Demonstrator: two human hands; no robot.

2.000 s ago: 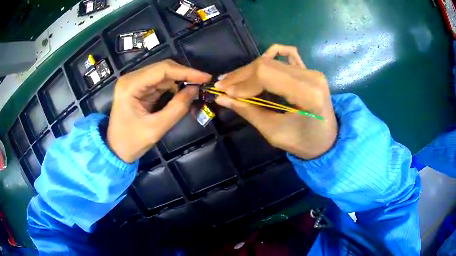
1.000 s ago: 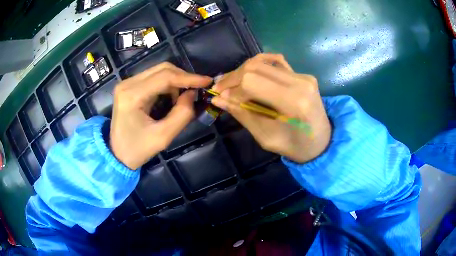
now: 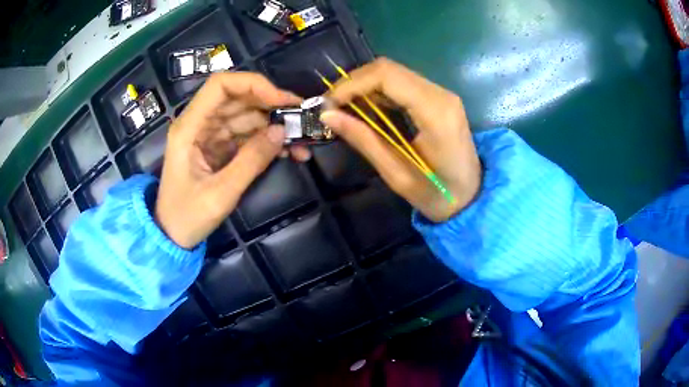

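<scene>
My left hand (image 3: 219, 147) holds a black device unit (image 3: 296, 126) at its left end, above the black tray. A silver-white patch and a dark circuit board show inside the housing. My right hand (image 3: 412, 136) has its thumb and a fingertip at the unit's right end. It also holds yellow tweezers (image 3: 385, 130) with a green rear end; their points are spread, face up and left, and do not touch the unit. A small white oval piece (image 3: 312, 102) shows at the unit's upper edge by my right fingertips. The hanging battery seen earlier does not show.
The black tray (image 3: 304, 248) has units in several upper pockets, one (image 3: 141, 109) at left, one (image 3: 200, 61) at centre, one (image 3: 285, 17) at top. Another unit (image 3: 131, 10) lies on the white strip (image 3: 91, 47). Green surface (image 3: 521, 159) lies right. A blue sleeve (image 3: 665, 227) shows at far right.
The tweezer points have left the unit and swung upward, spread apart. The unit now shows its inside between my hands. The battery no longer hangs below it. The view has shifted slightly.
</scene>
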